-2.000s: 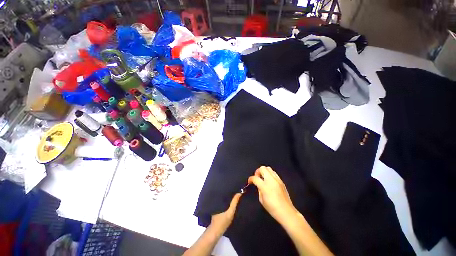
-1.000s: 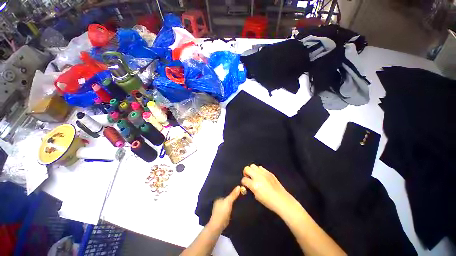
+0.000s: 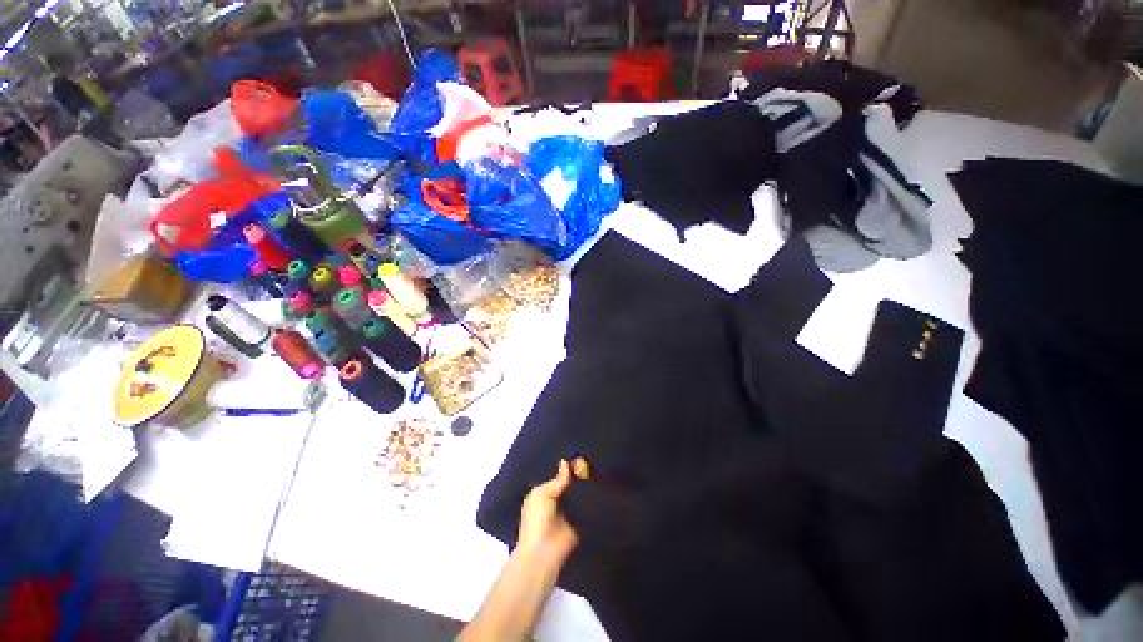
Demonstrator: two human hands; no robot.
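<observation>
A black garment (image 3: pixel 664 376) lies spread on the white table. My left hand (image 3: pixel 544 524) comes in from the bottom edge and pinches the garment between thumb and finger near its left side. A gold button (image 3: pixel 580 468) shows right at my left fingertips, against the black cloth. A row of gold buttons (image 3: pixel 925 339) sits on a sleeve end at the right. My right hand is not in view. No needle or thread can be made out.
Loose small buttons (image 3: pixel 409 454) and a dark disc (image 3: pixel 461 426) lie left of the garment. Behind are a button tray (image 3: pixel 460 379), thread cones (image 3: pixel 372 384) and plastic bags (image 3: pixel 570 188). A yellow-rimmed dish (image 3: pixel 161 375) stands far left. More black garments (image 3: pixel 1053 301) lie at right.
My right hand has left the button and gone out of the picture. My left hand and the button at its fingertips have shifted slightly left. The view has shifted a little.
</observation>
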